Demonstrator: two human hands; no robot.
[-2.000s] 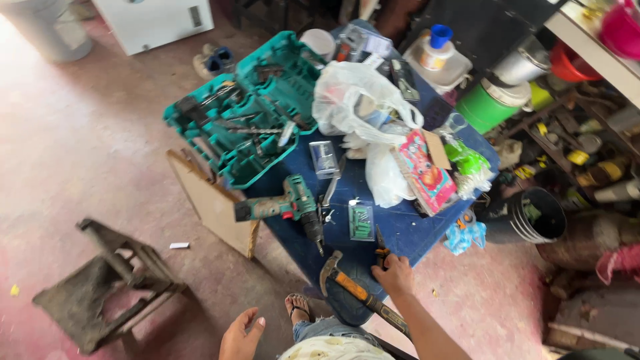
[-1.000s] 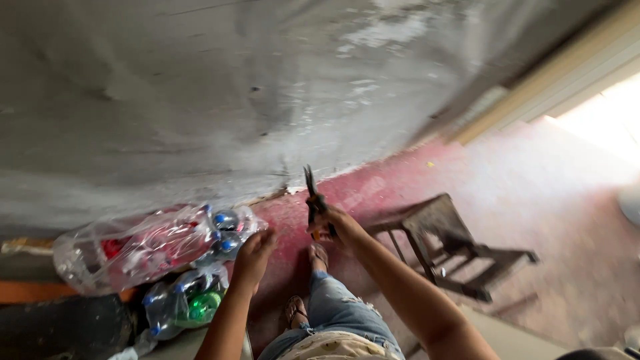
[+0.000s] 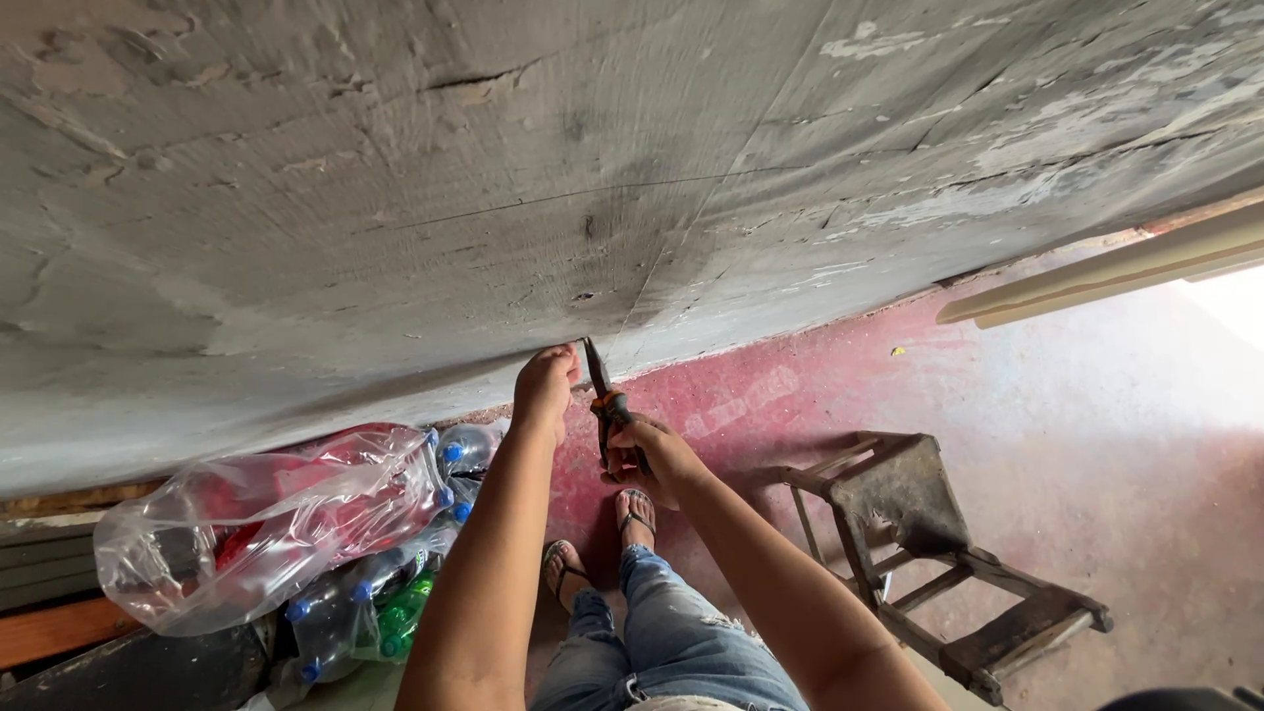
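Long-nose pliers (image 3: 600, 385) with black and orange handles are in my right hand (image 3: 652, 454), their tips pointing up at the grey wall (image 3: 494, 247). My left hand (image 3: 545, 387) is raised at the wall just left of the tips, its fingertips drawn together. A tiny dark thing shows between those fingertips and the pliers' tips; what it is, and whether my left fingers hold it, cannot be made out. The wall surface is cracked, with peeling patches.
A clear plastic bag (image 3: 286, 513) with red contents lies at lower left, beside plastic bottles (image 3: 336, 612) with blue caps. On the right, a worn wooden chair (image 3: 904, 494) lies tipped on the reddish floor (image 3: 760, 405). Pale boards (image 3: 1106, 267) run along the upper right.
The view has swung from the blue table to the wall. Since one second ago, my left hand has come up beside the pliers' tips at the wall. The pliers stay in my right hand.
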